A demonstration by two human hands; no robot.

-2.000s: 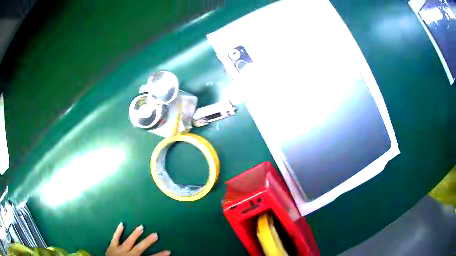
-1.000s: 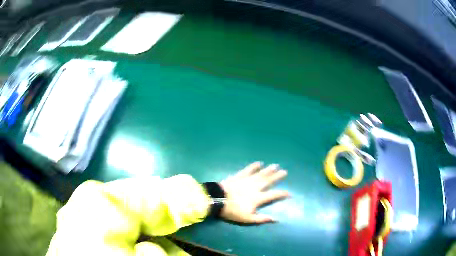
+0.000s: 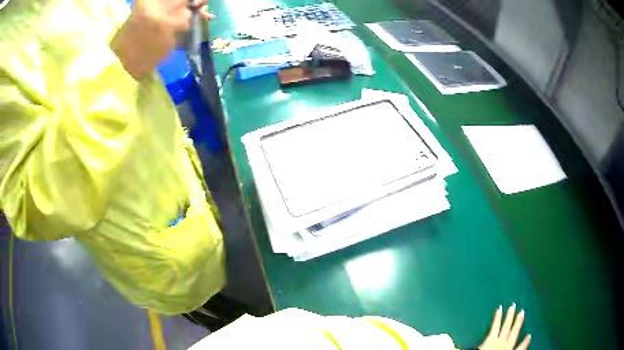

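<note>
My left hand (image 3: pixel 505 332) is bare and lies at the bottom right edge, partly cut off, fingers spread on the green mat and empty. My yellow sleeve runs along the bottom edge. A stack of pale framed panels (image 3: pixel 349 160), with white sheets between them, lies in the middle of the bench, beyond my sleeve and away from my hand. The top panel has a dark outline. The stack's edges are uneven. My right hand is out of the picture.
A person in a yellow smock (image 3: pixel 147 205) stands at left. A blue tray (image 3: pixel 260 58), dark brown block (image 3: pixel 315 72) and clear bags lie beyond the stack. Grey panels on white sheets (image 3: pixel 455 68) and a white sheet (image 3: pixel 513 157) lie along the right side.
The view has swung left. The tape dispenser, tape roll and grey cover have left it; the stack is now central and larger, and the other person shows. My left hand stays spread.
</note>
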